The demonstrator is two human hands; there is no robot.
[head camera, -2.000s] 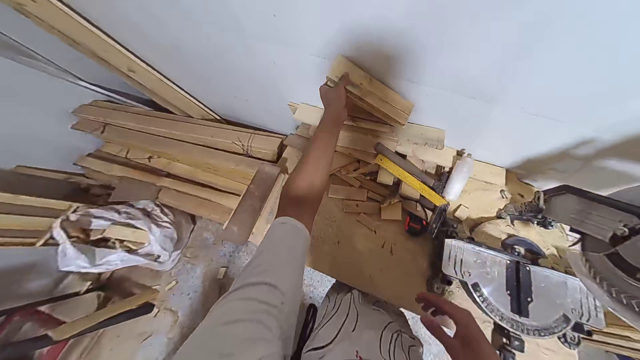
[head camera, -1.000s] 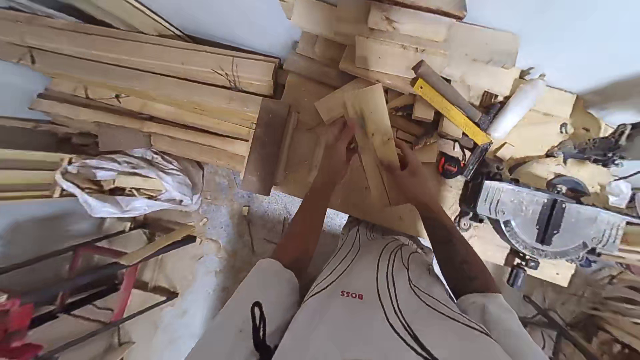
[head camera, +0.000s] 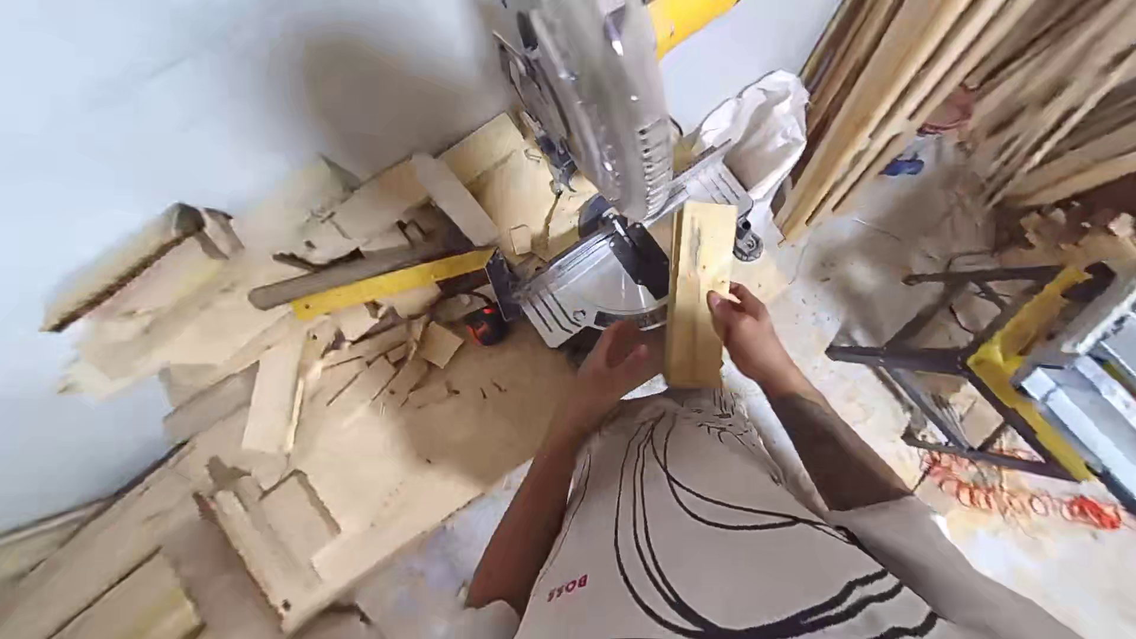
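Note:
My right hand (head camera: 750,335) grips a short wooden board (head camera: 701,293) by its right edge, the thumb on its face. The board stands lengthwise in front of my body and covers part of the miter saw's base. My left hand (head camera: 612,368) is to the left of the board with fingers apart, holding nothing. Behind the board is the metal table of a miter saw (head camera: 590,288); its blade guard (head camera: 612,98) rises above. Left of the saw lie a yellow-edged square or level (head camera: 390,282) and a tape measure (head camera: 485,325).
Wood offcuts (head camera: 275,390) cover the workbench (head camera: 461,426) on the left, against the wall. Long boards (head camera: 879,98) lean at the upper right beside a white sack (head camera: 763,124). A dark metal frame with yellow parts (head camera: 994,373) stands at the right, near a tangle of orange cord (head camera: 1021,488).
The view has swung right to the miter saw. Both hands were at wooden pieces over the bench one second ago; now my right hand holds a board by the saw and my left hand is off it.

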